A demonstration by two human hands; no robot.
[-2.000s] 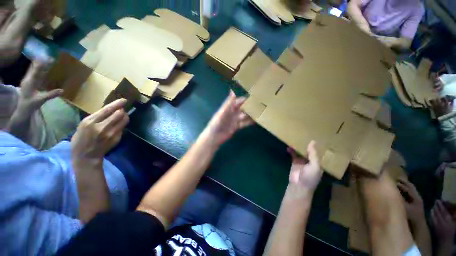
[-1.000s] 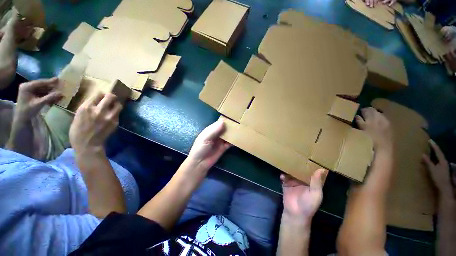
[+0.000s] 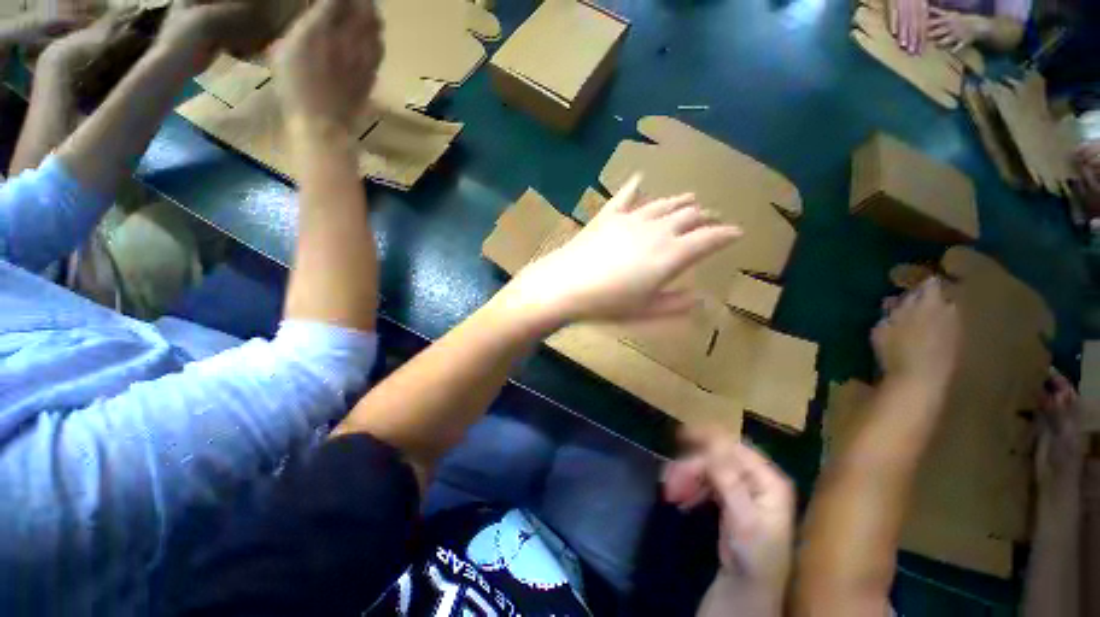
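A flat brown box blank (image 3: 754,229) lies on the dark green table (image 3: 452,259) in front of me, with its rounded tabs at the far end and square flaps at the near end. My left hand (image 3: 639,259) is over the blank with its fingers spread, and it hides the blank's middle and left part. My right hand (image 3: 754,500) is blurred, near the table's front edge, below the blank's near edge and apart from it. I cannot tell how far its fingers are closed, but I see nothing in it.
Closed mailer boxes stand beyond the blank, one to the left (image 3: 561,54) and one to the right (image 3: 913,187). Blanks lie at the left (image 3: 416,54) and right (image 3: 977,410), under neighbours' arms. A blue-sleeved arm reaches across at the left. More hands and blanks are at the top right.
The blank has gone from both my hands down onto the table. My left hand has moved up over it, and my right hand has come away from its near edge. The neighbour's blue-sleeved arm has moved forward.
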